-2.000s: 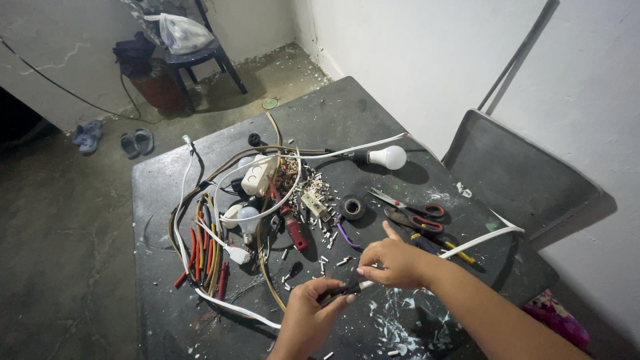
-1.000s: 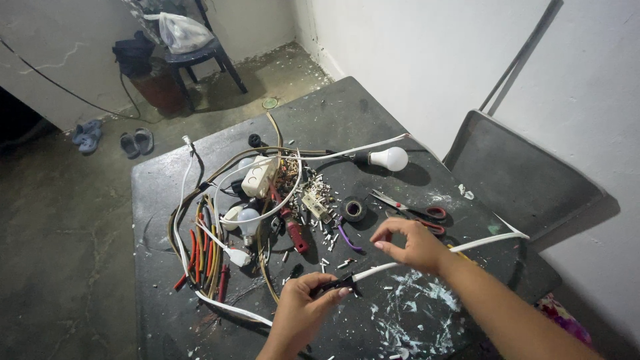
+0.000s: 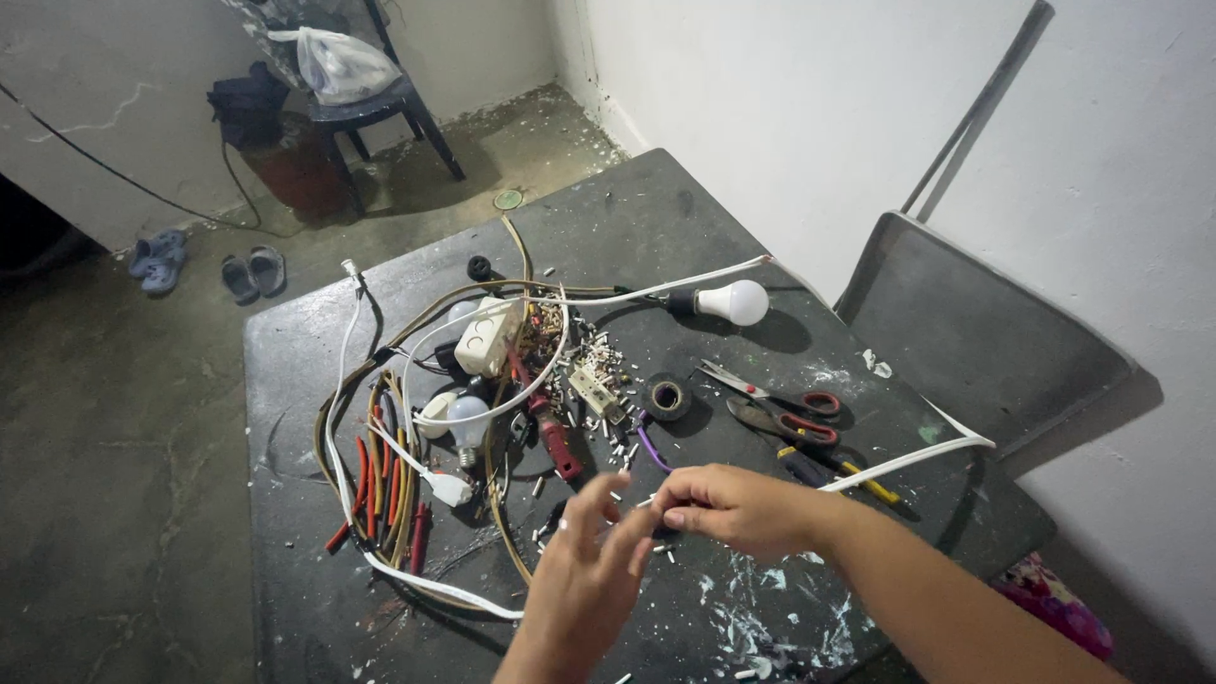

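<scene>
My left hand is raised over the near part of the table with its fingers apart, its fingertips close to my right hand. Thumb and forefinger of my right hand are pinched together near a white electrical cable, which passes under that hand and out to the right table edge. What the pinch holds is mostly hidden. Beyond my hands are a purple wire piece, a roll of black tape, a red-handled screwdriver and a cream terminal block. Scissors and yellow-handled pliers lie at right.
The dark table bears an LED bulb in a black socket, a white outlet box, another bulb, coiled cables, red wire pieces and scattered cut insulation. A dark chair stands against the right side.
My left hand, earlier closed around a black piece, has moved up and right toward my right hand, and its fingers have spread. The black piece no longer shows in it.
</scene>
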